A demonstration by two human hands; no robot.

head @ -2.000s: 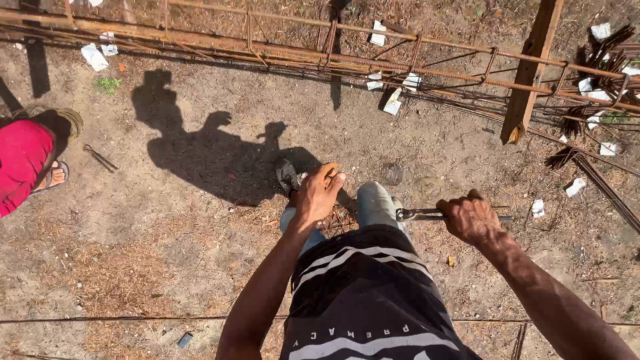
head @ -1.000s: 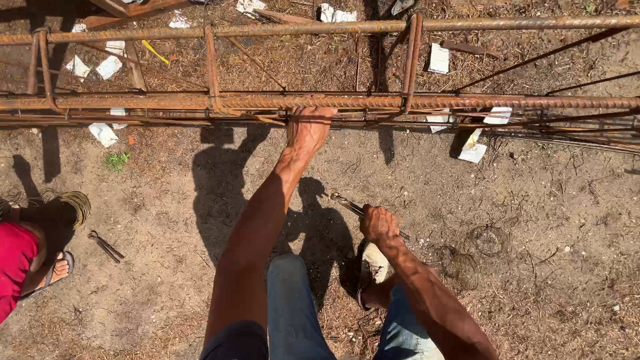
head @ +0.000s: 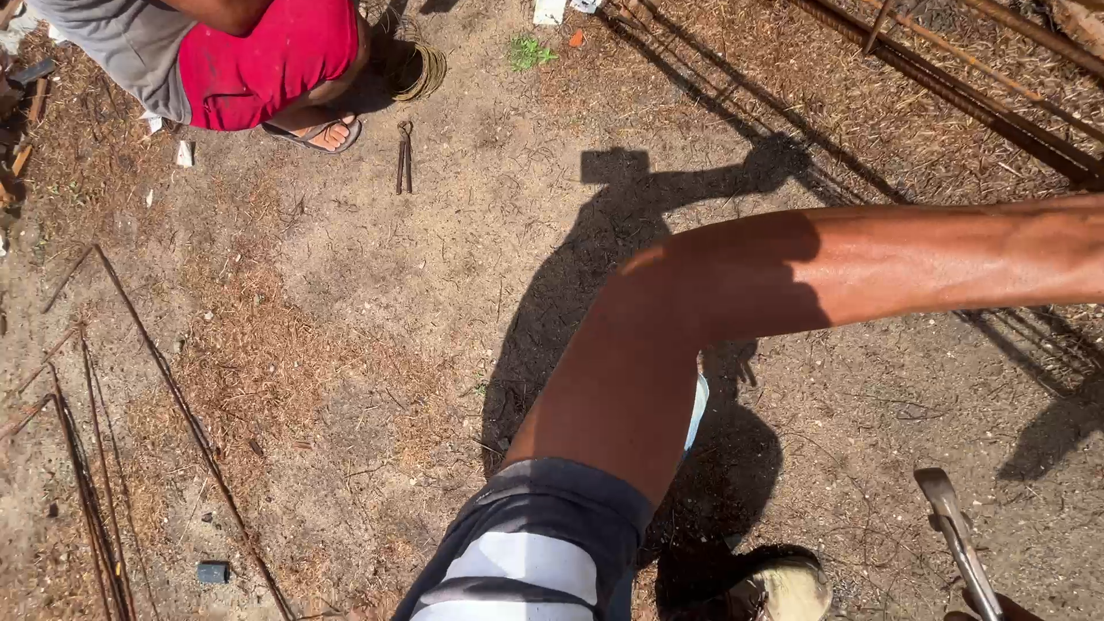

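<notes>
My left arm reaches across the middle of the view and runs out past the right edge, so my left hand is not seen. At the lower right corner, the fingers of my right hand (head: 1005, 609) hold a pair of steel pincers (head: 956, 524), head pointing up and away from me. Most of that hand is cut off by the bottom edge. A rebar cage (head: 957, 86) of rusty ribbed bars crosses the upper right corner, above my left forearm. What my left hand touches is hidden.
A person in red shorts (head: 267, 65) squats at upper left, near a coil of tie wire (head: 423, 73) and another pair of pincers (head: 404, 159) on the ground. Bent rebar pieces (head: 172, 388) lie at left. My shoe (head: 789, 591) is at the bottom; a dark block (head: 213, 572) lies lower left.
The view has swung left, showing more of the squatting person. My left hand, earlier at the cage bars, is now past the right edge. The pincers remain in my right hand.
</notes>
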